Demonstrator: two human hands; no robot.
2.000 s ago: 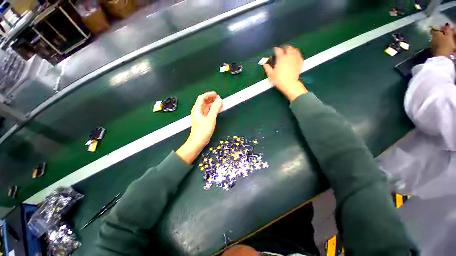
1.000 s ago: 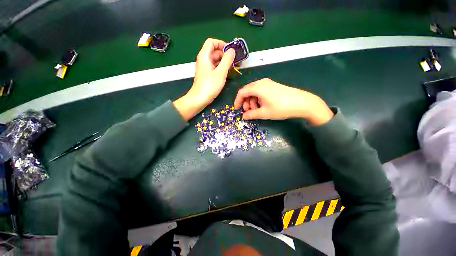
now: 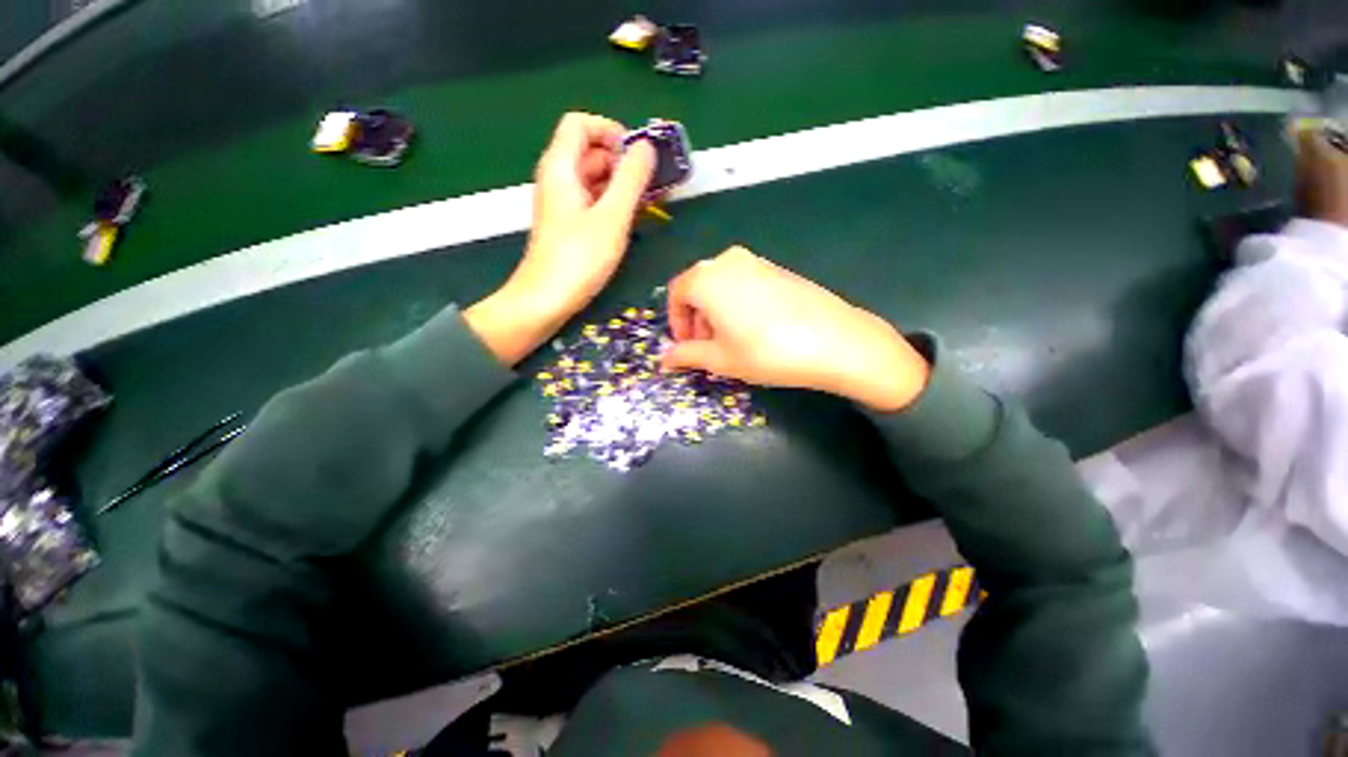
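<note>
My left hand (image 3: pixel 580 215) holds a black rounded-square housing (image 3: pixel 664 158) by its left side, above the white strip. A thin orange-yellow strip (image 3: pixel 655 213) sticks out below the housing. My right hand (image 3: pixel 750 321) is at the upper right of the pile of small parts (image 3: pixel 628 407), fingertips bent together and touching or just above it. Whether a small part is between those fingertips cannot be told. The pile is white-silver and dark with yellow spots, loose on the green worktop (image 3: pixel 680 510).
Beyond the white strip (image 3: pixel 370 232), the green belt (image 3: pixel 503 89) carries several spaced black units with yellow-white modules (image 3: pixel 380 138). Dark tweezers (image 3: pixel 170 463) and clear parts bags (image 3: pixel 42 547) lie at left. At right are a neighbour's white sleeve (image 3: pixel 1283 362) and a dark pad (image 3: pixel 1239 221).
My left hand came back from the belt edge holding a housing. My right hand moved from the belt to the pile and is now slightly lower on it. The view has turned and shifted.
</note>
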